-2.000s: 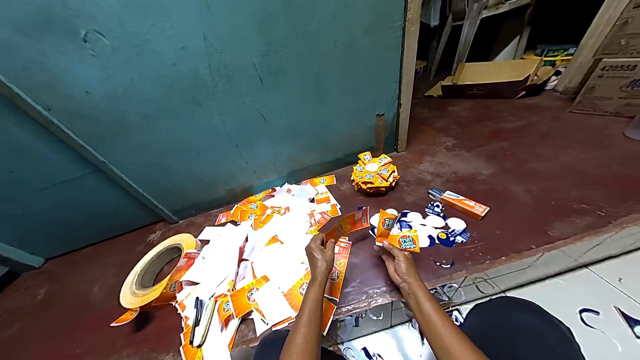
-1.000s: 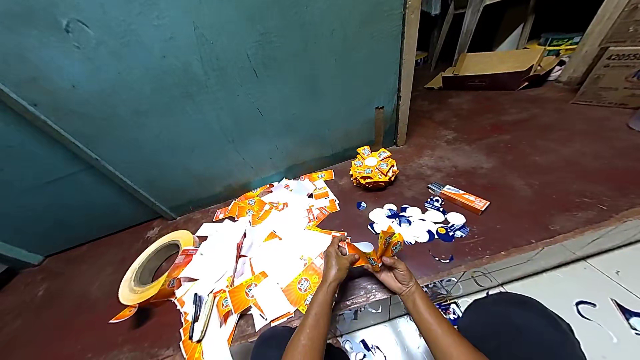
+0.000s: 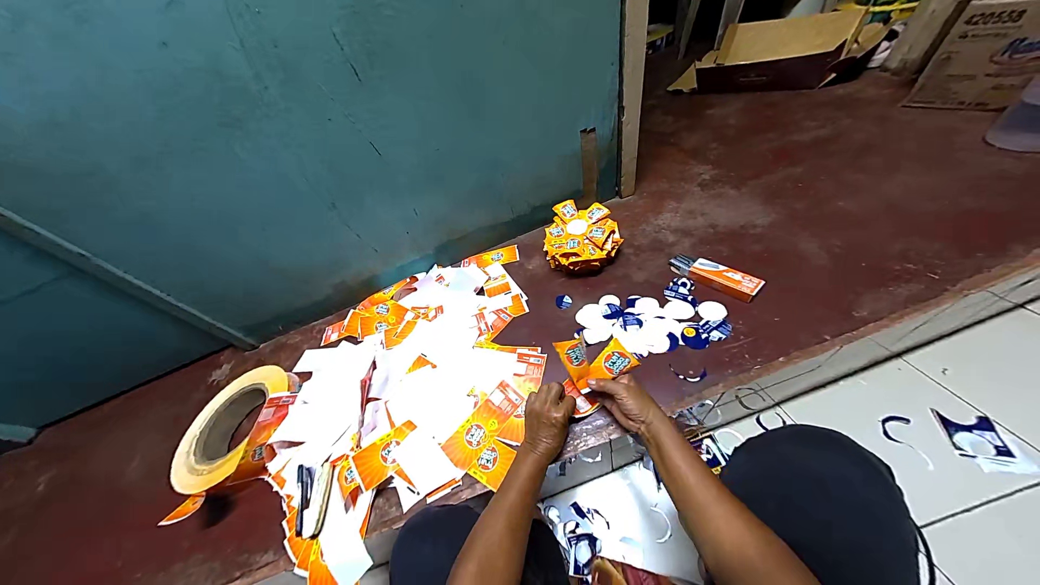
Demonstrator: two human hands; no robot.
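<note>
My left hand [image 3: 548, 417] and my right hand [image 3: 626, 400] are close together above the ledge's edge, both on one folded orange printed paper piece [image 3: 611, 363]. Its two pointed flaps stand up and apart. To the left lies a pile of cut orange and white paper pieces [image 3: 422, 366]. Beyond the hands are white and blue paper discs [image 3: 646, 321]. Farther back sits a round ornament of folded orange paper [image 3: 581, 236]. A pen box [image 3: 725, 279] with pens poking out lies right of it.
A large roll of printed strip [image 3: 199, 435] stands at the left. A pen and a slim pale tool [image 3: 315, 500] lie on the pile. A teal wall [image 3: 309, 122] rises behind. An open carton [image 3: 780, 57] is at the back right. Paper scraps [image 3: 585, 536] lie below the ledge.
The long orange paper strip held between my hands is now folded, with two flaps pointing up. My hands have drawn closer together.
</note>
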